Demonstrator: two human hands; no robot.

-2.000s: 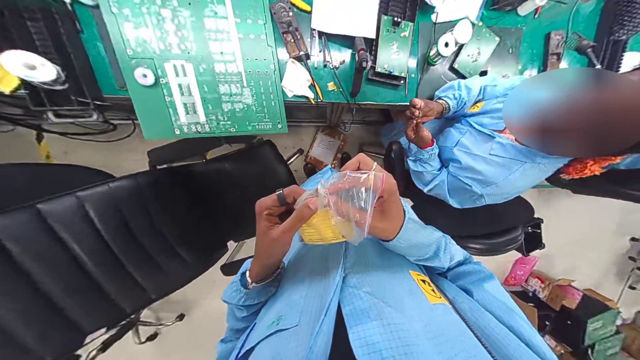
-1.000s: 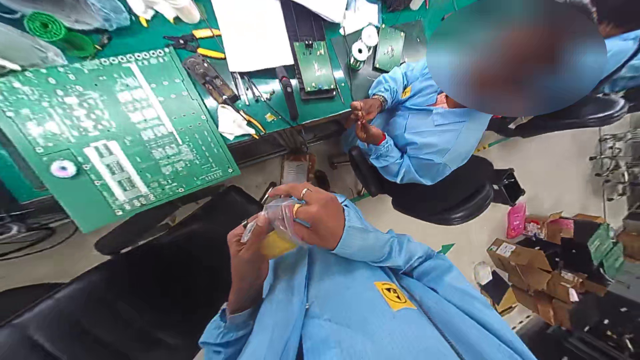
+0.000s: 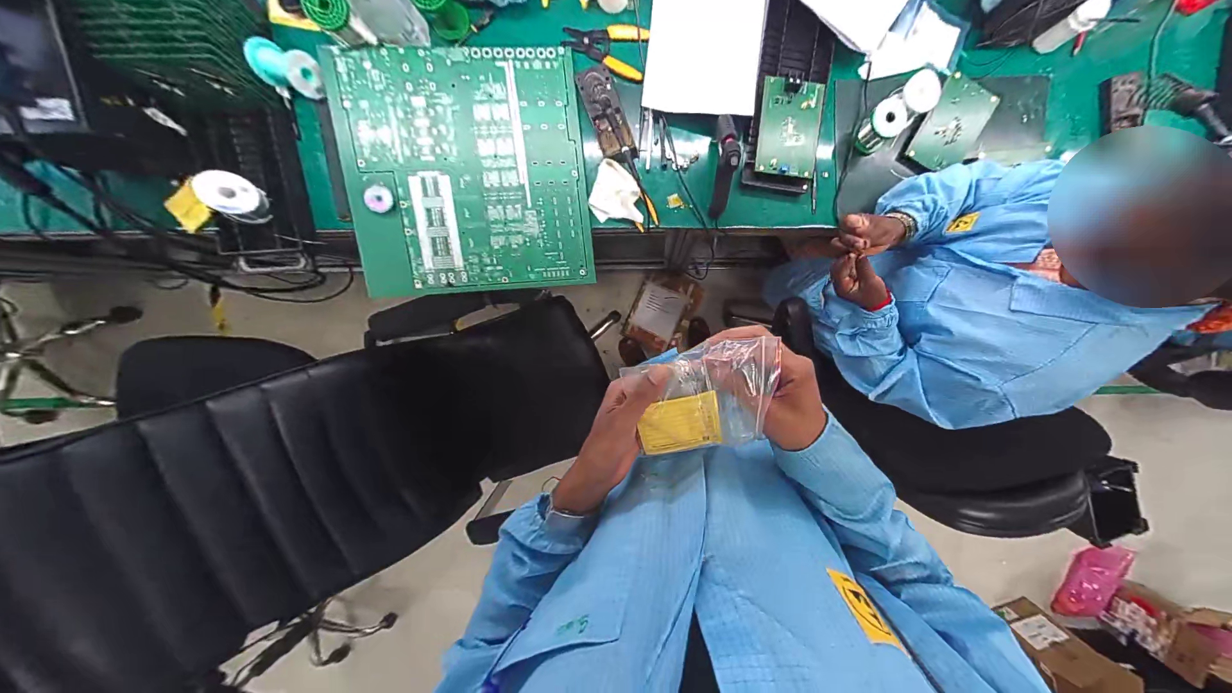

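Observation:
Both my hands hold a clear plastic zip bag (image 3: 742,390) in front of my blue smock, between the chair and the bench. A yellow label (image 3: 680,423) bearing writing shows through the bag's left part. My left hand (image 3: 616,423) grips the left end, thumb on top near the label. At the right end, my right hand (image 3: 791,395) has hold of the clear plastic, partly seen through it. What else the bag contains, I cannot tell.
A large green circuit board (image 3: 472,173) overhangs the bench edge. Wire strippers (image 3: 611,48), crimping pliers (image 3: 604,111) and solder spools (image 3: 887,117) lie behind. A black chair (image 3: 289,462) stands at left. At right sits a co-worker in blue (image 3: 972,289), hands together. Cardboard boxes (image 3: 1049,640) are lower right.
The bag is spread flatter between my hands, and its yellow label faces up more plainly than one second ago. The view has swung left since then.

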